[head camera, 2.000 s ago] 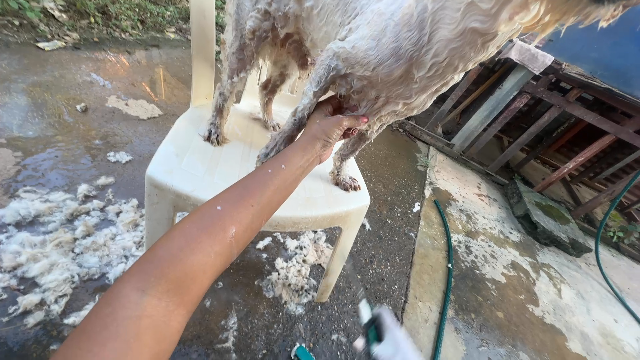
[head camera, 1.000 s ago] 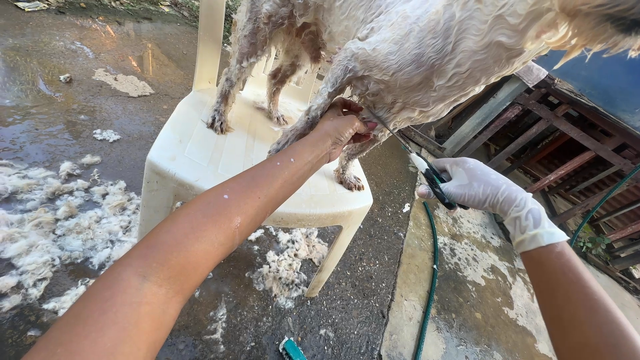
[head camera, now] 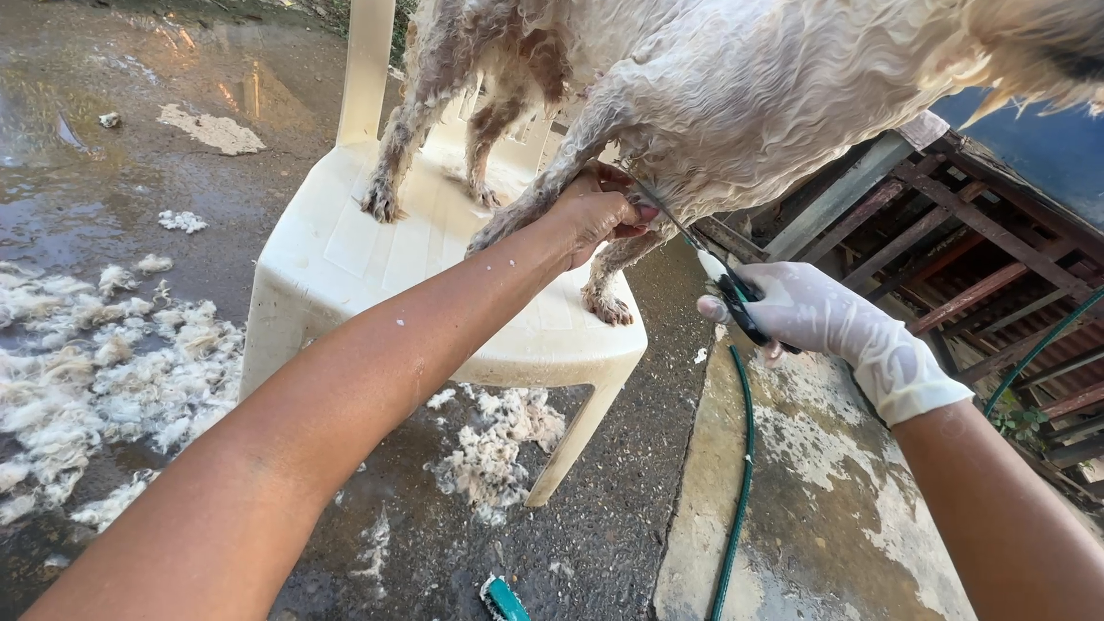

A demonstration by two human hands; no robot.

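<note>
A wet, pale-coated dog (head camera: 733, 112) stands on a white plastic chair (head camera: 345, 267). My bare left hand (head camera: 599, 211) is closed at the top of a front leg, by the underside of the chest; what its fingers grip is partly hidden, either fur or the leg. In my right hand (head camera: 793, 310), which wears a whitish glove, is a pair of scissors (head camera: 733, 293) with dark handles. Their long blades point up and left, past my left fingers, with the tips against the chest fur.
Clumps of cut fur (head camera: 112, 371) lie on the wet ground at left, and more fur (head camera: 500, 448) lies under the chair. A green hose (head camera: 743, 483) runs over the concrete. A green brush (head camera: 503, 599) lies at the bottom edge. Wooden slats (head camera: 975, 250) stand at right.
Two seconds ago the right glove was a blur low in the view; by one second ago it had risen with the scissors to the chest. The left hand stays at the leg.
</note>
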